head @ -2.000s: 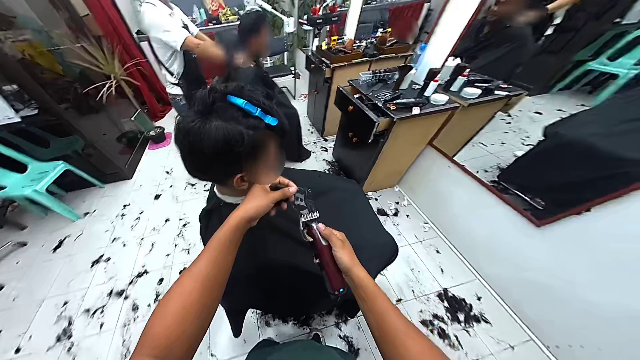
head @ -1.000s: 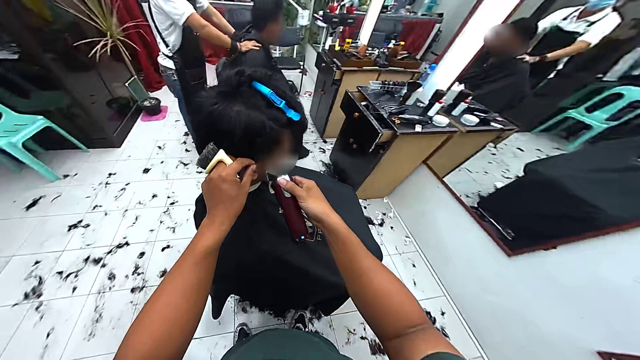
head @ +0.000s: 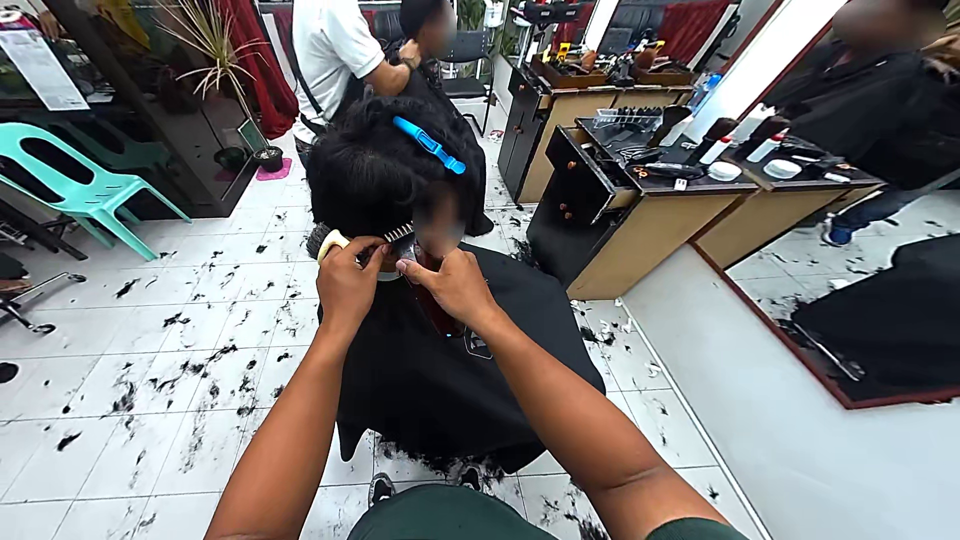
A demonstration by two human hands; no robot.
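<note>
A seated person in a black barber's cape (head: 465,397) has a blue hair clip (head: 429,145) in the dark hair (head: 360,172). My left hand (head: 349,281) grips a comb (head: 399,231) at the side of the head, and a brush with a cream handle (head: 332,244) also sits in this hand, bristles outward. In my right hand (head: 454,281) is a dark red hair clipper (head: 435,307), its upper end close to the comb and the jaw, its body hanging down over the cape. The clipper's blade is partly hidden by my fingers.
At right, a black-topped counter (head: 697,195) with an open drawer (head: 589,176) holds brushes, bottles and tools. A wall mirror (head: 847,300) hangs beside it. Cut hair lies on the tiled floor (head: 172,375). A green plastic chair (head: 90,184) stands left; a co-worker (head: 337,60) stands beyond.
Two seconds ago both hands were over the cape, in front of the person's face. They have since moved to the side of the head, with comb and clipper. The brush shows from one second ago.
</note>
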